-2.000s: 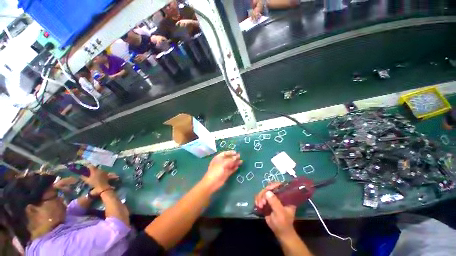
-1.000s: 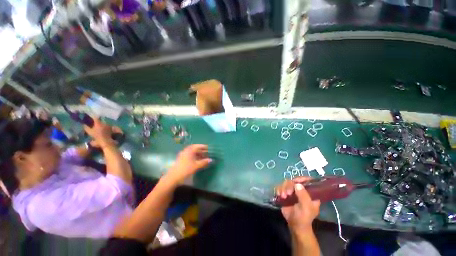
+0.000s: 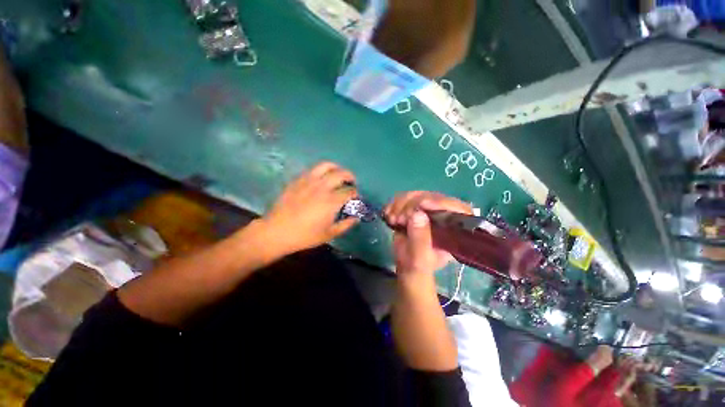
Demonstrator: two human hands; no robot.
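Observation:
My left hand (image 3: pixel 314 208) holds a small dark and silvery module (image 3: pixel 358 209) in its fingertips over the front edge of the green bench (image 3: pixel 159 103). My right hand (image 3: pixel 421 234) grips the dark red electric screwdriver (image 3: pixel 489 248), which lies nearly level with its tip pointing left at the module. Whether the tip touches the module is hard to tell. Several white rounded rings (image 3: pixel 446 141) lie flat beyond my hands.
An open blue-and-white carton (image 3: pixel 385 75) stands by the chipped white rail (image 3: pixel 509 168). A heap of modules (image 3: pixel 529 296) and a yellow-rimmed tray (image 3: pixel 581 248) are at the right. A crumpled white bag (image 3: pixel 67 274) is below the bench at left. A person in red (image 3: pixel 556 380) is at lower right.
The view has turned and tilted. My left hand has come close to the screwdriver tip and now holds a module. My right hand still grips the screwdriver.

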